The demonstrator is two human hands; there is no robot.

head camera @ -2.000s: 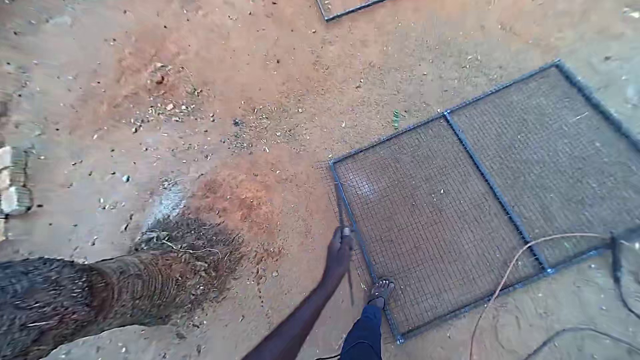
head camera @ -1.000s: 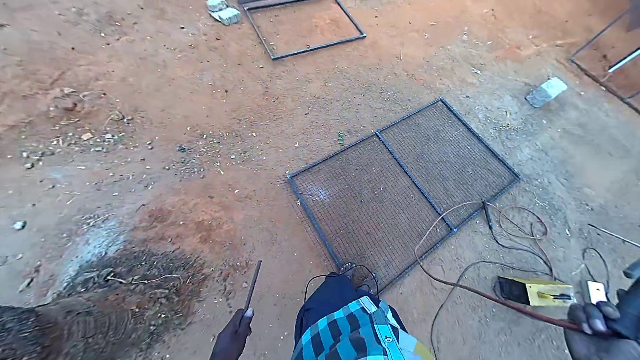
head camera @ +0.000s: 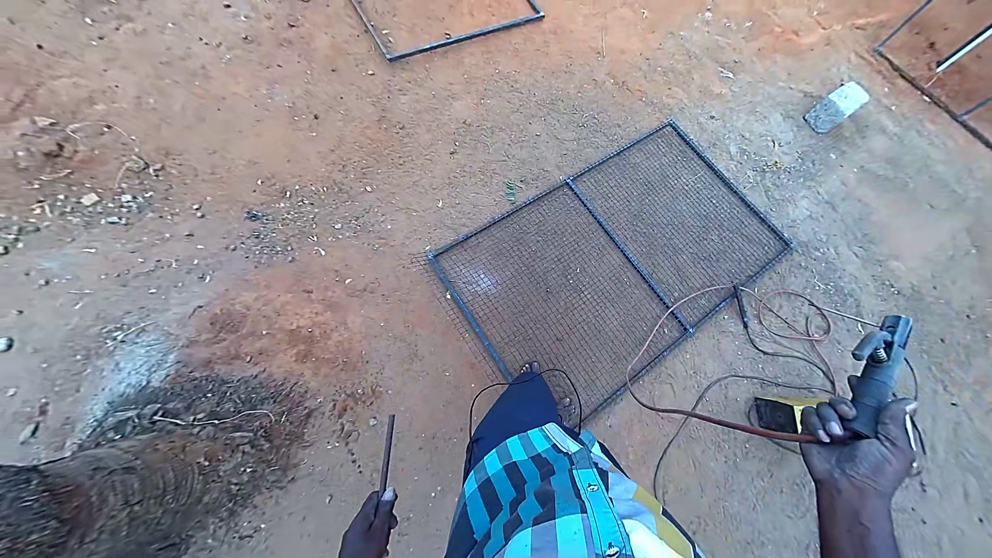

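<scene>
My left hand (head camera: 370,523), low and left of my checked shirt, grips a thin dark metal rod (head camera: 387,449) that points up. At the right, my right hand (head camera: 860,446) is closed around the handle of a welding electrode holder (head camera: 880,380), from which a reddish-brown cable (head camera: 721,422) runs left. A thin rod extends leftward from the holder's jaws. Between my hands and farther forward, a rectangular metal frame with wire mesh (head camera: 620,232) and a middle crossbar lies flat on the ground. My foot is at its near left corner.
A yellow and black object (head camera: 783,415) is beside my right hand, among looped cables. A pale block (head camera: 837,107) stands beyond the mesh frame. Another metal frame (head camera: 465,37) lies at the top, and more framework (head camera: 930,97) at top right. A tree trunk (head camera: 116,492) is at lower left.
My right hand and the electrode holder, only partly visible at the edge one second ago, are now in full view. My left hand still holds the rod. The view has shifted.
</scene>
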